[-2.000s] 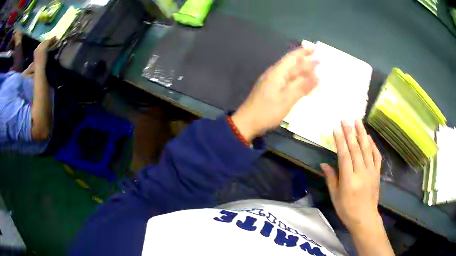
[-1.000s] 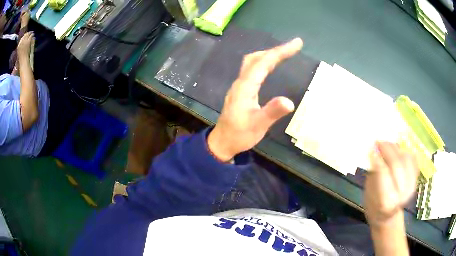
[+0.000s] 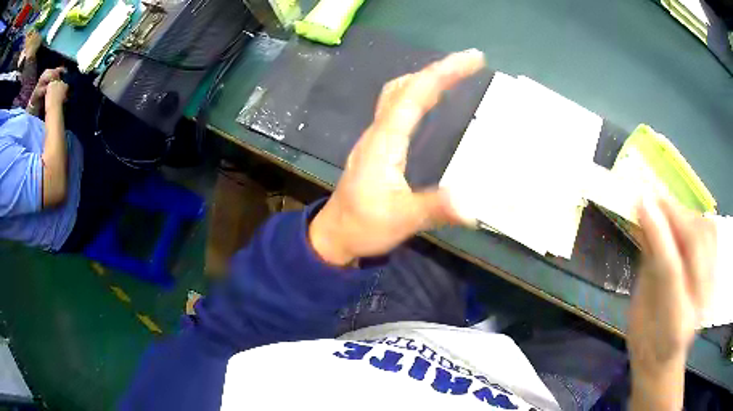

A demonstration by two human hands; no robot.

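Note:
A slightly fanned pile of white die-cut sheets (image 3: 522,156) lies on the dark work mat (image 3: 329,96). My left hand (image 3: 382,172) is open, fingers and thumb apart, at the pile's left edge; its thumb tip overlaps the pile's lower left corner. My right hand (image 3: 667,273) is blurred, to the right of the pile, its fingers closed on a pale sheet (image 3: 615,191) that reaches from the pile's right edge. My right hand partly hides the yellow-green folded pieces (image 3: 671,164) behind it.
More white sheets (image 3: 717,265) lie beyond my right hand. A lime-green roll (image 3: 328,20) lies at the mat's far end. A grey machine (image 3: 173,60) with black cables stands at the upper left. A person in light blue (image 3: 24,172) sits left, near a blue stool (image 3: 145,229).
My right hand has moved from lying flat on the pile out to the right, now with a sheet. My left hand has come off the pile's top and opened at its left side.

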